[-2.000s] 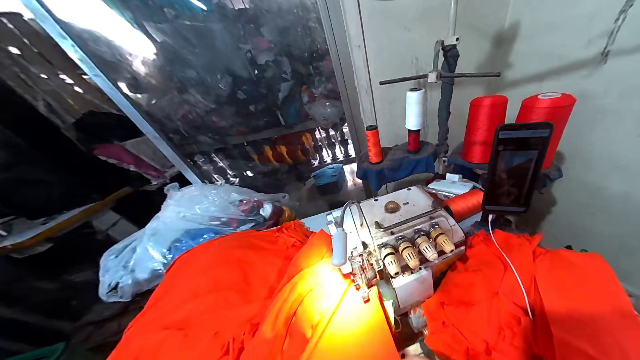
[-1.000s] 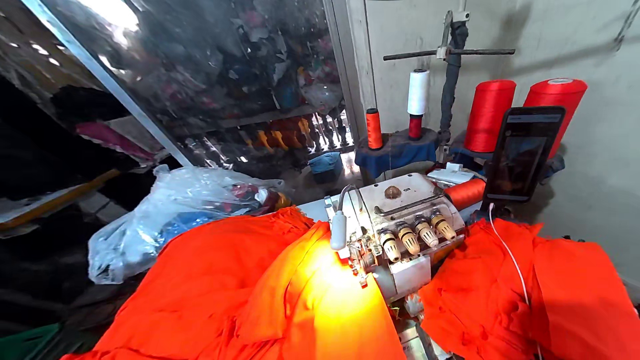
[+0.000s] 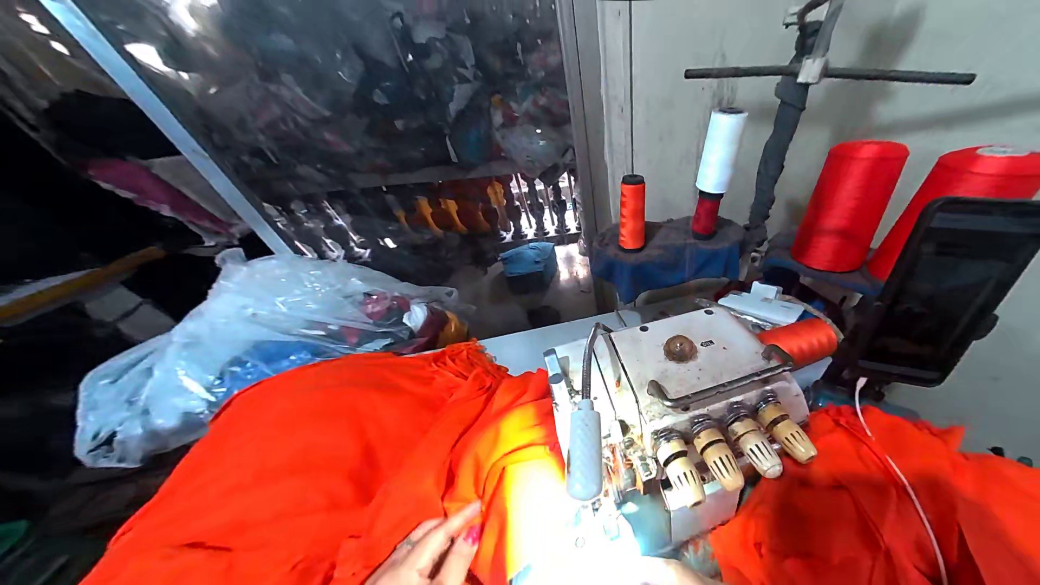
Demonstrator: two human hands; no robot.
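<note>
An overlock sewing machine [image 3: 691,357] stands at centre right, its lamp [image 3: 584,451] shining on the orange-red fabric [image 3: 309,455] by the presser foot. At the bottom edge my left hand [image 3: 435,548] rests on this fabric, left of the needle area, fingers slightly spread; a ring and a painted nail show. Only part of my right hand [image 3: 670,571] shows at the bottom, below the machine's front, washed out by the lamp, so its hold is unclear. More orange-red fabric [image 3: 837,496] lies right of the machine. The needle area is lost in glare.
A clear plastic bag [image 3: 268,309] of cloth lies behind the fabric at left. Red thread cones [image 3: 849,207], an orange spool [image 3: 632,213] and a white spool [image 3: 721,150] stand behind the machine. A phone [image 3: 946,292] with a white cable is at right, before the wall.
My left hand has come into view on the fabric, and part of my right hand shows by the machine's front. The view has moved closer to the machine.
</note>
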